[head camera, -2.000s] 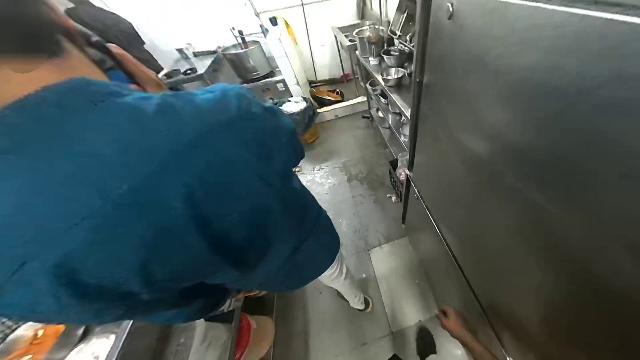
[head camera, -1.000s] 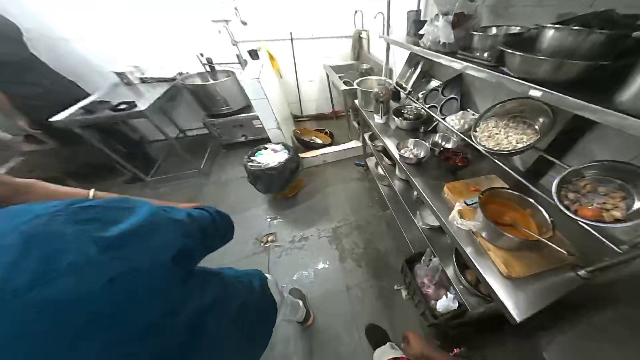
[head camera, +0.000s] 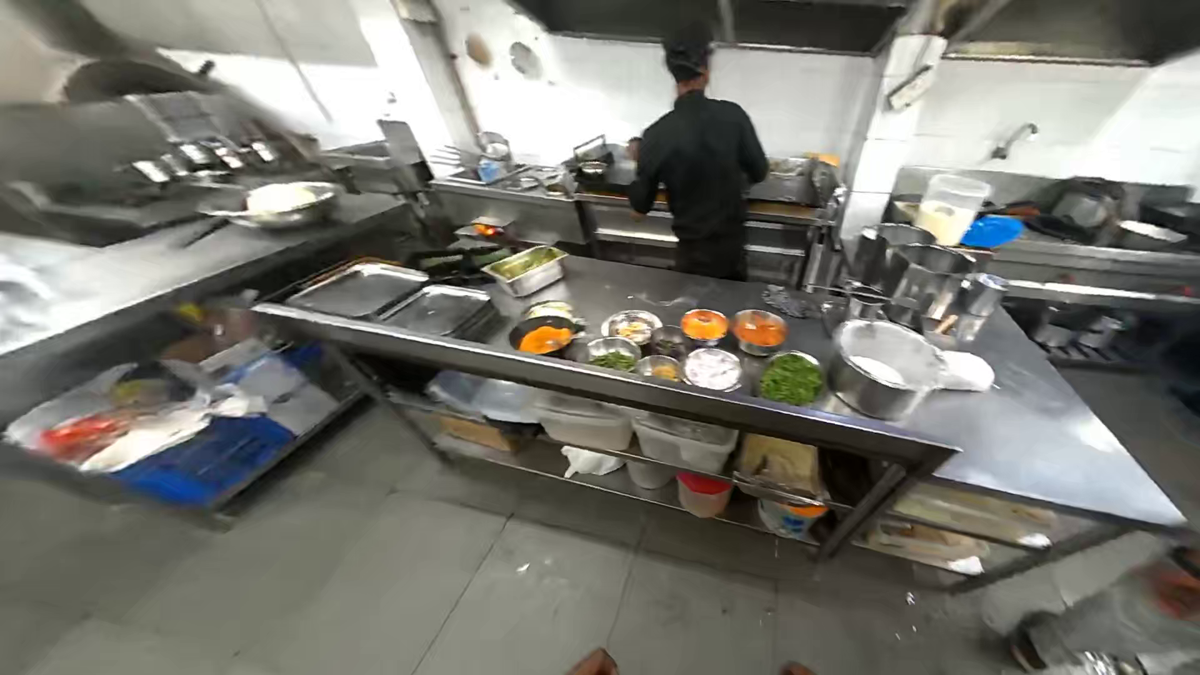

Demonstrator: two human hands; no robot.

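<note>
At the bottom edge of the head view, a small part of my left hand [head camera: 594, 662] shows, and farther right a sliver of my right hand [head camera: 797, 668]. Both are cut off by the frame, so their fingers and anything in them are hidden. The floor lies around them. Beyond stands a steel table [head camera: 600, 386] with bowls of chopped green herbs [head camera: 791, 379], chopped onion [head camera: 712, 369] and orange food [head camera: 760, 330]. A large steel pot [head camera: 877, 370] stands to their right, and metal trays [head camera: 359, 287] lie at the left.
A person in black [head camera: 698, 169] stands at the cooking counter behind the table. A blue crate [head camera: 206, 459] with bags sits on a low shelf at left. Plastic tubs [head camera: 586, 424] fill the table's lower shelf. Another person's leg and shoe [head camera: 1041, 637] show at lower right.
The view has swung to another part of the kitchen. The person in blue and the shelves with pans are out of view; the steel table with bowls has come into view.
</note>
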